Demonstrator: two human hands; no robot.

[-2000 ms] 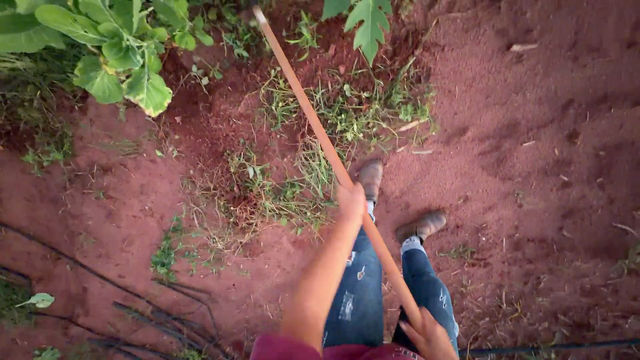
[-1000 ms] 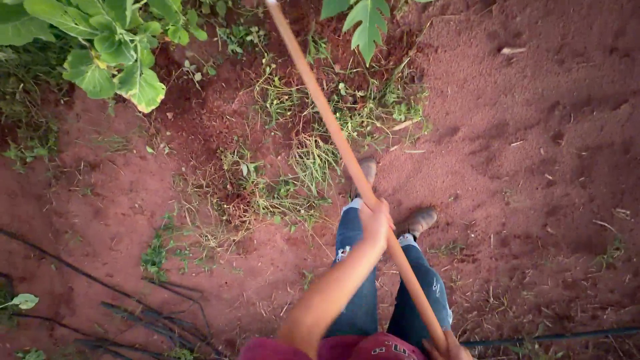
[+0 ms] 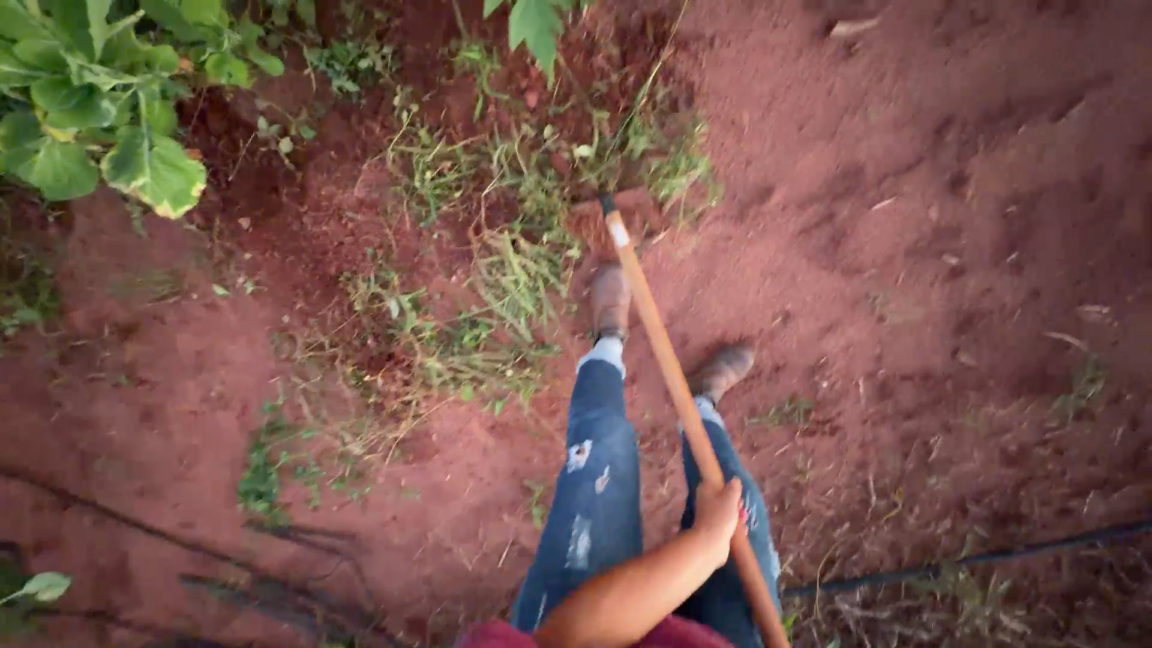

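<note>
A long wooden handle of a garden tool slants from the bottom edge up toward the weeds. Its dark socket joins a reddish, soil-coloured blade, which looks like a hoe's, down on the ground just beyond my boot. My left hand is closed around the lower part of the handle, in front of my thighs. Pulled and standing weeds lie beside and beyond the blade. My right hand is out of the frame; the handle's lower end runs past the bottom edge.
Two brown boots stand on red soil close to the blade. A broad-leaved plant grows at the upper left, and a lobed leaf hangs in at the top. Thin dark hoses cross the lower left; another hose crosses the lower right.
The tool's head has come into view on the ground, where only the handle showed before. My left hand has moved down toward my body. My right hand has left the view.
</note>
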